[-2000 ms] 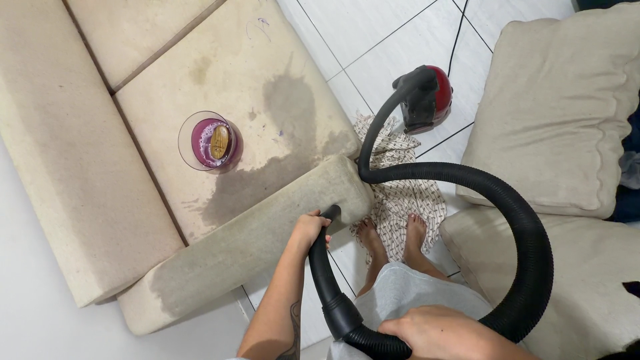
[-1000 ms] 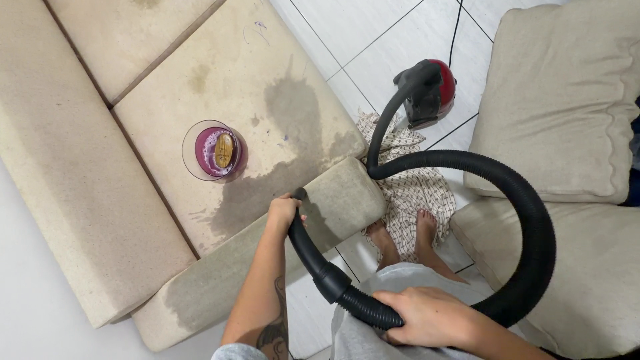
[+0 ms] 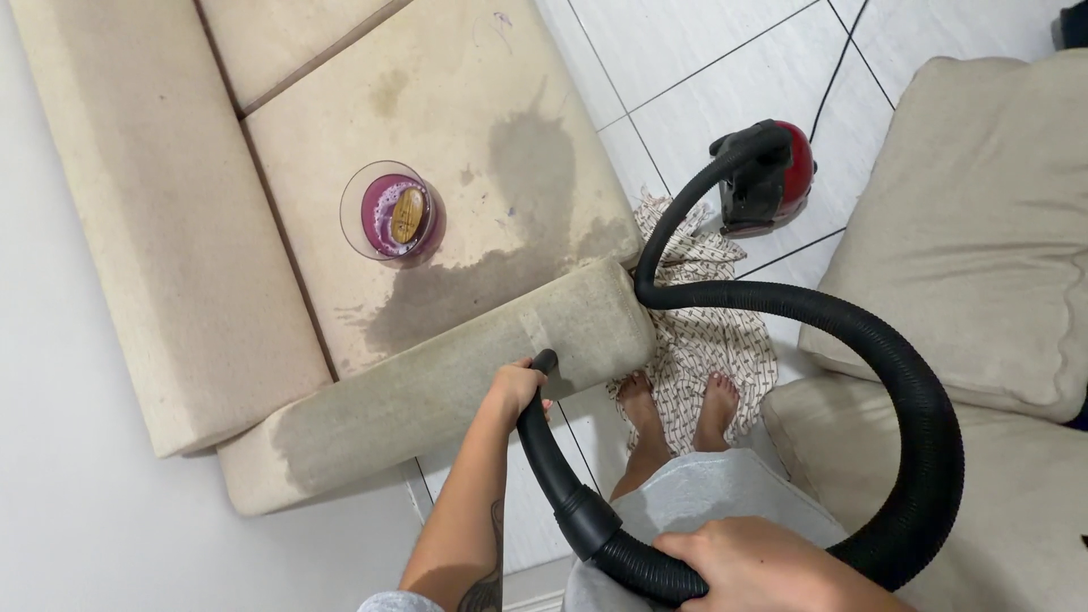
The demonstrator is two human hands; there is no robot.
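My left hand (image 3: 517,389) grips the curved black plastic end tube (image 3: 544,442) of a vacuum hose, its tip against the damp, greyish sofa armrest (image 3: 459,365). A paler strip shows on the fabric just beyond the tip. Lower down, my right hand (image 3: 748,557) is closed around the ribbed vacuum hose (image 3: 922,425) below its collar. From there the hose loops right and back to a red and black vacuum cleaner (image 3: 765,178) on the floor. A clear bowl of purple, foamy liquid (image 3: 374,204) stands on the stained seat cushion, with a wooden-backed brush (image 3: 408,215) in it.
A patterned cloth (image 3: 722,340) lies on the tiled floor under my feet, beside the armrest's front end. Beige cushions (image 3: 977,221) are at the right. A black cord (image 3: 837,72) runs from the vacuum cleaner toward the top edge. The sofa's backrest (image 3: 161,212) is at the left.
The tube's tip was nearer the seat-side edge of the armrest one second ago; now it is closer to the outer side, with a pale strip behind it. Both hands keep hold of the hose.
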